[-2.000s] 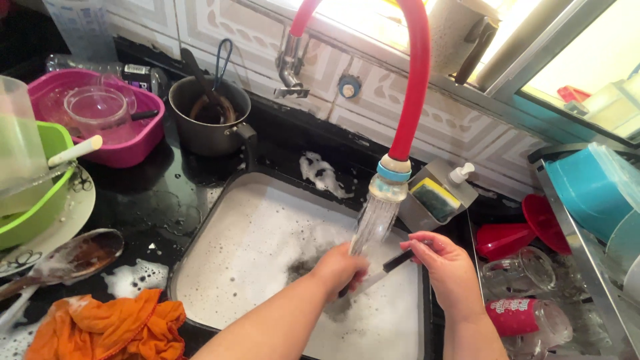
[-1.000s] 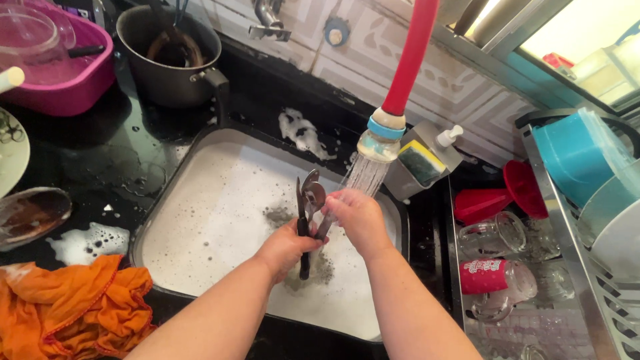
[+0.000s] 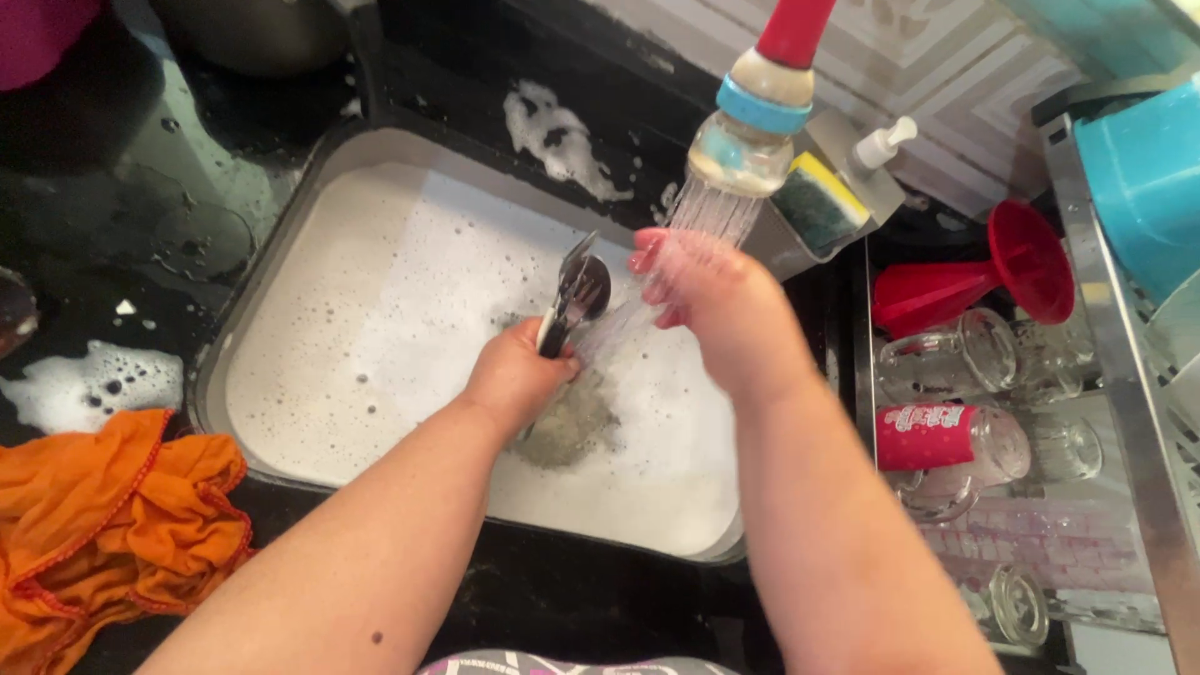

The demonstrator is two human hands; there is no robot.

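Observation:
My left hand (image 3: 525,370) grips a bunch of cutlery (image 3: 577,291), with a spoon bowl and fork tines pointing up, over a sink (image 3: 328,281) full of white suds. To its right, my right hand (image 3: 698,281) is under the water stream, fingers partly curled, with no item visible in it. Water falls onto it from a clear faucet nozzle (image 3: 745,145) with a blue ring, on a red hose (image 3: 795,33). A darker patch of water shows below the left hand. The cutlery handles are mostly hidden by that hand.
An orange cloth (image 3: 122,525) lies on the black counter at left, near foam. Behind the sink's right corner stands a caddy with a yellow-green sponge (image 3: 820,206) and pump (image 3: 886,141). At right, a metal rack (image 3: 1116,281) adjoins a red funnel (image 3: 984,272) and several glasses (image 3: 952,356).
My right hand has come away from the cutlery and is now in the water stream. My left hand still holds the cutlery. The view has moved closer to the sink.

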